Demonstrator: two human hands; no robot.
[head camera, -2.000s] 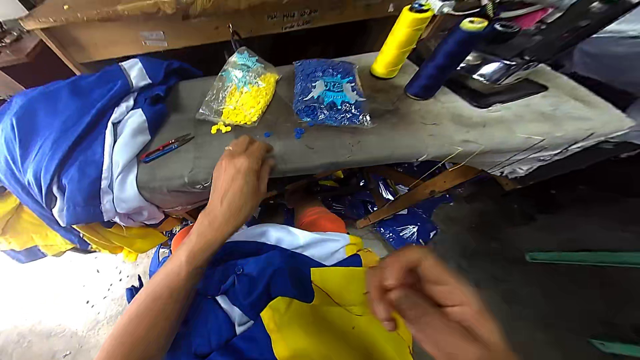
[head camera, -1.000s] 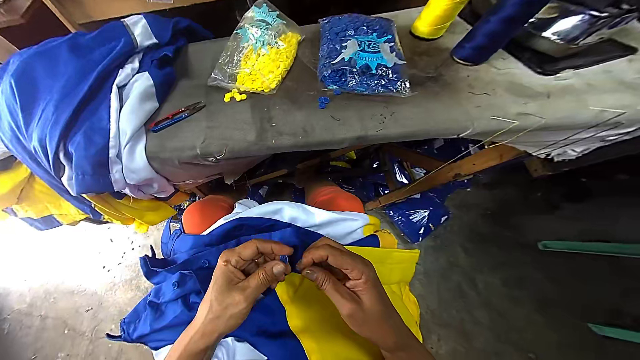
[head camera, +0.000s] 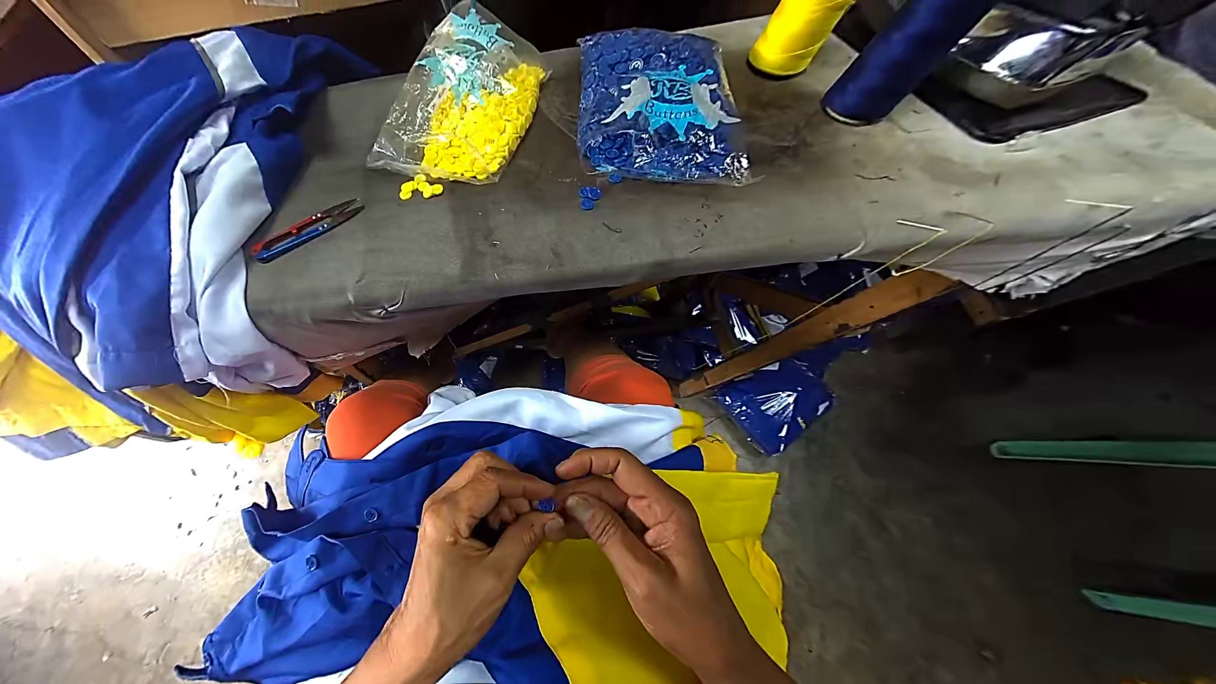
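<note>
My left hand (head camera: 470, 551) pinches a small blue button (head camera: 545, 505) between thumb and fingertips. Against it, my right hand (head camera: 646, 551) has its thumb and finger closed together; whether a needle or thread is between them cannot be told. Both hands are above a blue, yellow and white garment (head camera: 380, 503) spread over my lap, with blue buttons on its blue part. Beyond, on the grey cloth-covered table (head camera: 456, 256), lie a plastic bag of yellow buttons (head camera: 480, 123), a bag of blue buttons (head camera: 660, 104) and thread snips (head camera: 306, 230).
Loose yellow buttons (head camera: 421, 187) and blue buttons (head camera: 589, 197) lie before the bags. A yellow thread cone (head camera: 796, 33) and a navy one (head camera: 898, 62) stand at the back right. More garments (head camera: 104, 209) hang over the table's left end. A wooden bar (head camera: 826, 328) crosses below the table.
Two seconds ago my left hand was by the table edge and my right hand was apart at the right. They have come together over the garment, and the view has shifted nearer the table.
</note>
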